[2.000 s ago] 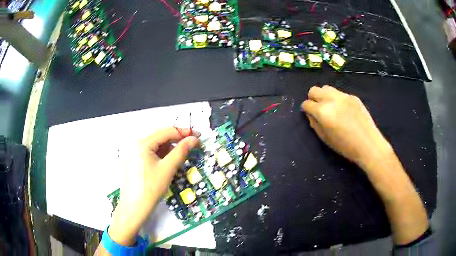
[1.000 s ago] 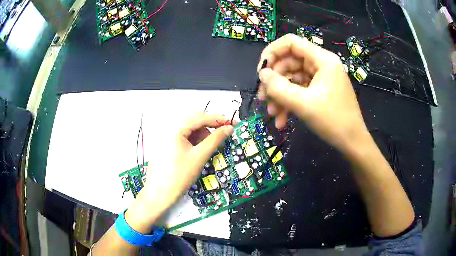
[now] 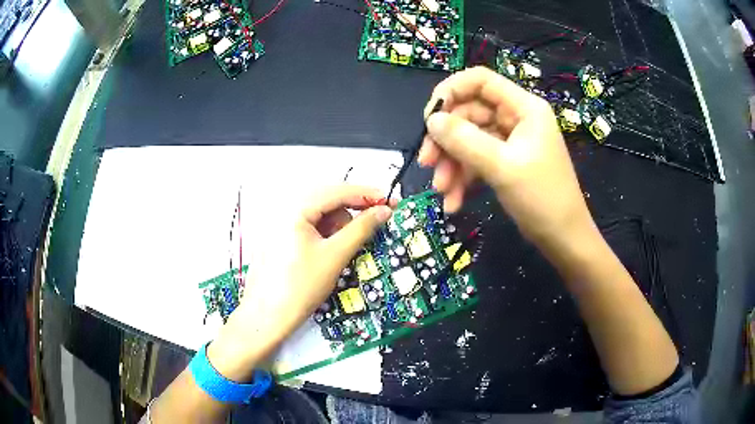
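A green circuit board panel [image 3: 404,277] with yellow-taped blocks lies tilted over the edge of a white sheet [image 3: 157,224]. My left hand [image 3: 310,240] is over its left part and pinches red and black lead wires [image 3: 377,201] near the panel's upper edge. My right hand [image 3: 488,137] is raised above the panel's upper right and pinches a thin black sleeve [image 3: 411,159]. The sleeve slants down to the wires at my left fingertips. Whether a wire is inside it, I cannot tell. My left hand and forearm hide part of the panel.
More board panels lie at the back left [image 3: 217,33] and back middle [image 3: 414,33]. Smaller boards with red and black wires [image 3: 592,103] lie at the back right. Black mat [image 3: 530,331] surrounds the sheet. Thin wires stand up from the panel's left end.
My right hand came from the right side of the mat to above the panel, and the black sleeve in it now reaches my left fingertips. The panel and left hand shifted right in view.
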